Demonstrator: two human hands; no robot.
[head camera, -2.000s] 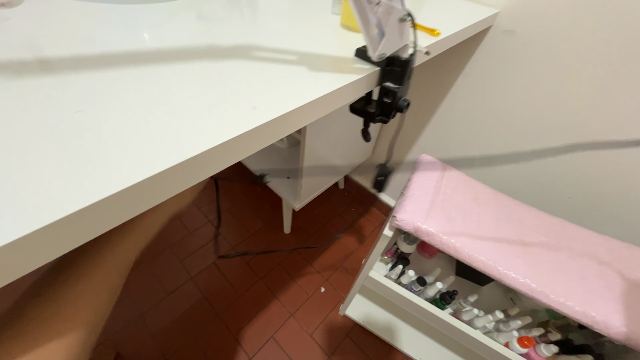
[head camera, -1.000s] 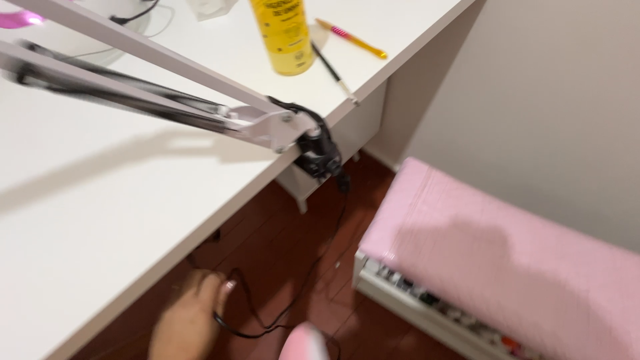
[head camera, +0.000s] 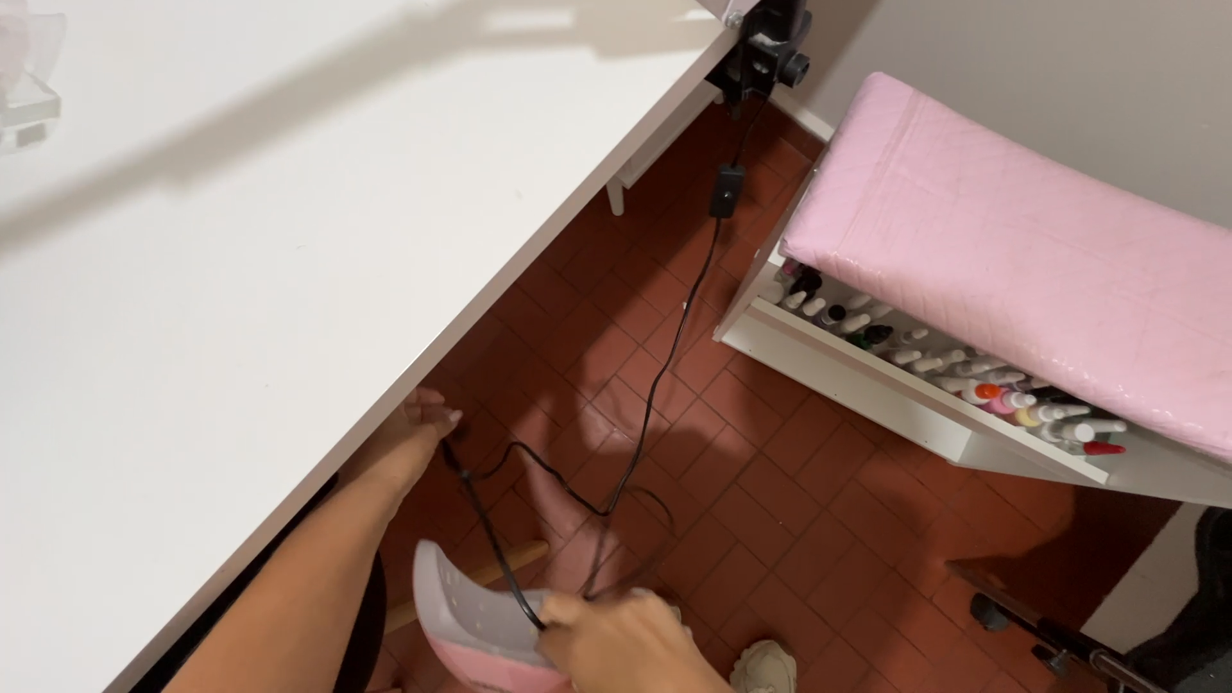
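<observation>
My left hand is just below the white table's edge, its fingers at a black cable; how it grips is partly hidden. Low in the view my right hand is closed on the cable, beside a pink and white nail lamp. How the lamp is supported cannot be told. A thin black cord with an inline switch hangs from the black clamp at the table's edge and runs down toward my right hand.
The white table fills the left. On the right, a pink padded cushion lies over a white cabinet holding several nail polish bottles. A shoe rests on the tiled floor, and wheeled chair legs are at lower right.
My right hand has come into view at the cable. More of the pink and white lamp shows than one second ago. The view has shifted, leaving the yellow bottle and brushes out of sight.
</observation>
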